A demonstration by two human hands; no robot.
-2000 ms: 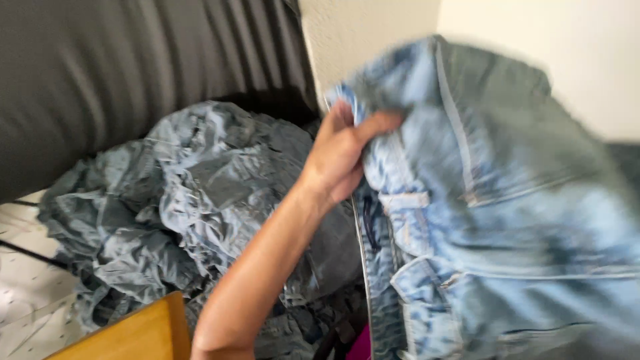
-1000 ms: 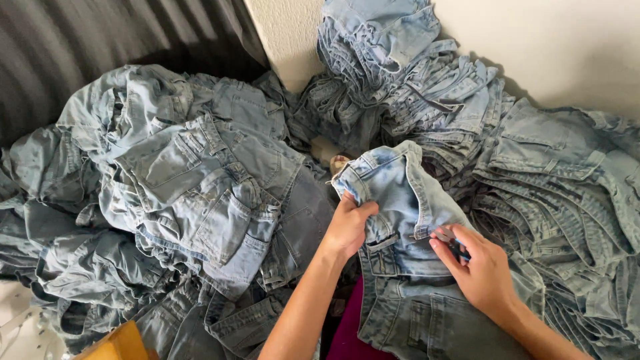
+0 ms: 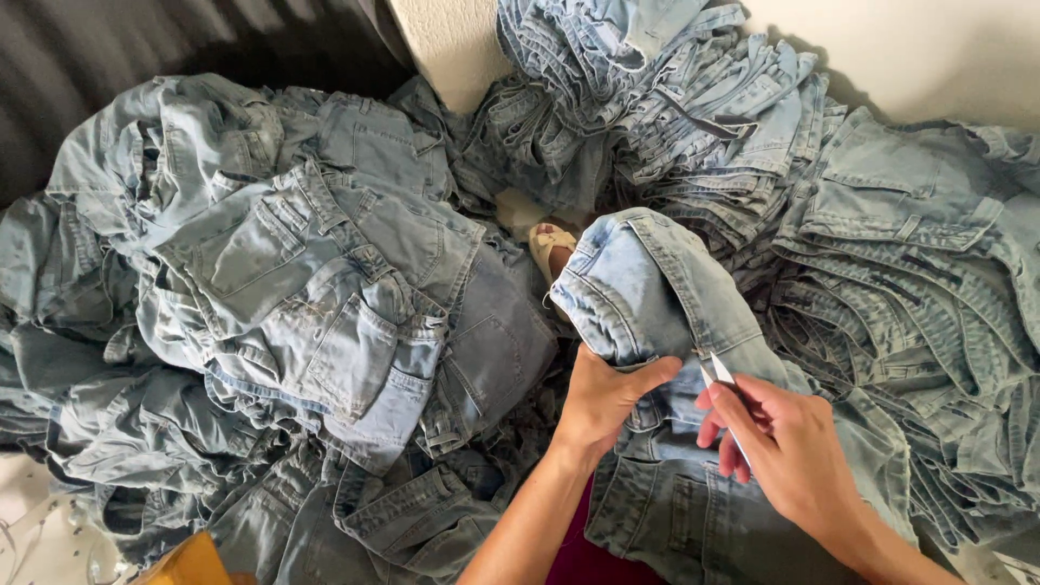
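Observation:
A light-blue denim garment point(image 3: 650, 276) lies across the lap, its seams and a strip of waistband or pocket edge facing up. My left hand point(image 3: 609, 394) grips the folded denim, thumb on top. In my right hand point(image 3: 772, 447) is a pair of small metal thread snips point(image 3: 719, 374), with pointed blades parted at a seam of the garment. The tips touch or nearly touch the cloth; which, I cannot tell. A loose thread curls at the garment's left edge.
A big heap of denim garments point(image 3: 325, 284) rises on the left. Layered stacks of denim point(image 3: 910, 276) stand on the right and at the back point(image 3: 601, 49). A sandalled foot point(image 3: 554, 248) shows between them. A yellow-orange edge point(image 3: 187, 565) juts in at bottom left, and a pale wall point(image 3: 918, 57) stands behind.
Two seconds ago my left hand held the garment up at the right; it is now down over the lap. The right hand has come into view, and its snips now show clearly at the seam.

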